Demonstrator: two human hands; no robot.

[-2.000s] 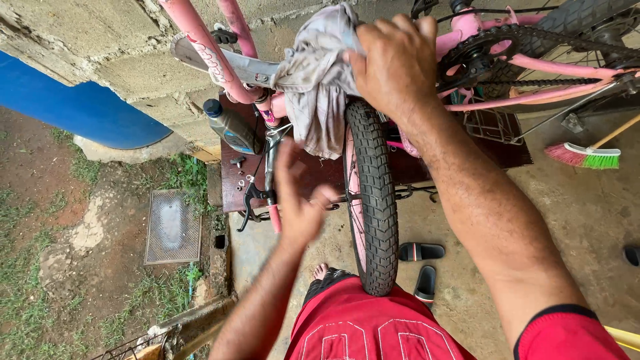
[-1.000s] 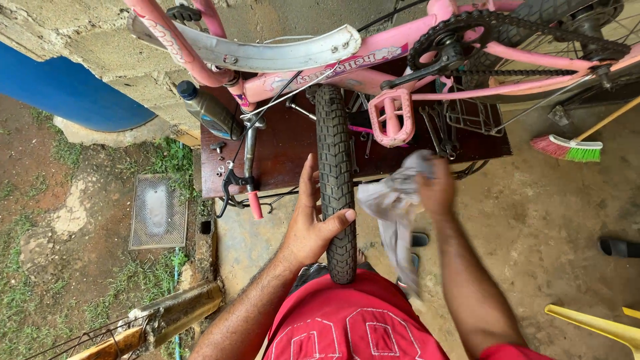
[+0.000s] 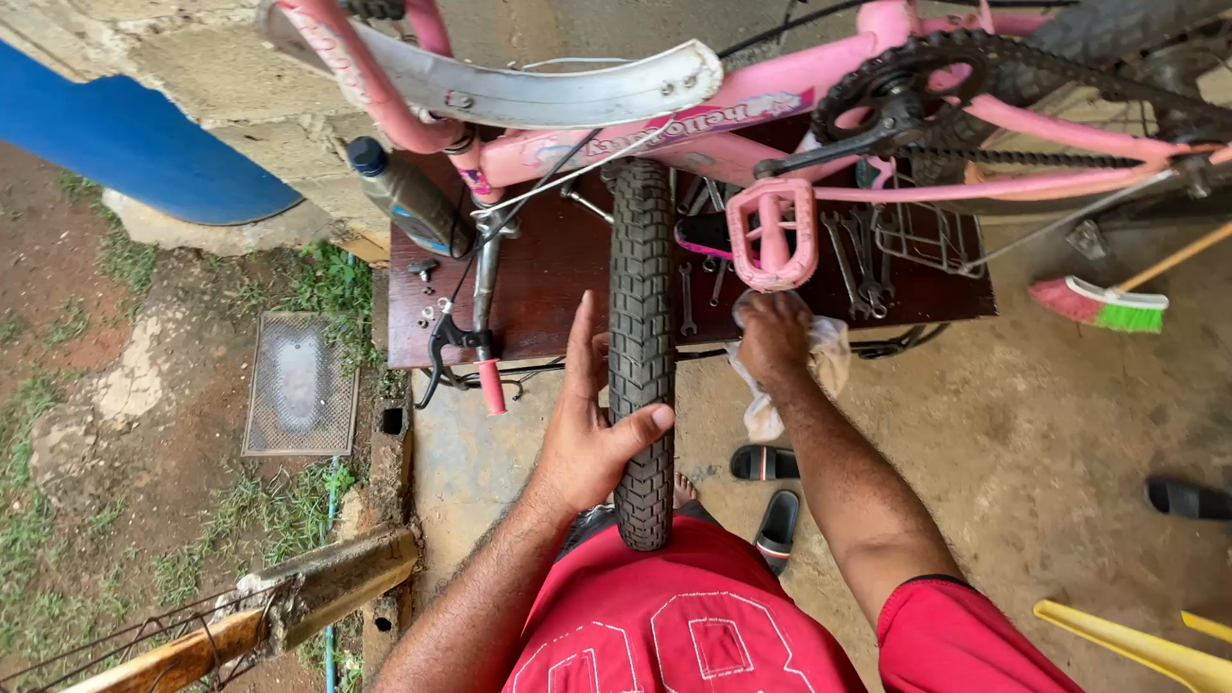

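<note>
A black knobby bicycle tyre [image 3: 642,318] stands upright in front of my body, its lower end against my red shirt. My left hand [image 3: 602,423] grips it from the left, with the thumb across the tread. In my right hand [image 3: 773,337] is a pale, stained cloth [image 3: 826,361], held just below the pink pedal [image 3: 772,234] at the bench edge. A pink bicycle frame [image 3: 577,154] lies beyond the tyre, with a white mudguard [image 3: 568,91] above it. The chainring [image 3: 900,91] and chain are at the upper right.
Several wrenches [image 3: 844,260], a bottle [image 3: 409,202] and small hardware lie on the dark red wooden bench [image 3: 549,308]. A handlebar with a pink grip [image 3: 492,387] overhangs its edge. Slippers [image 3: 778,525] lie on the floor; a broom [image 3: 1102,300] is at the right.
Two seconds ago the cloth was up at the top of the tyre by the mudguard; my right hand has carried it down to the right. My left hand, free then, now holds the tyre.
</note>
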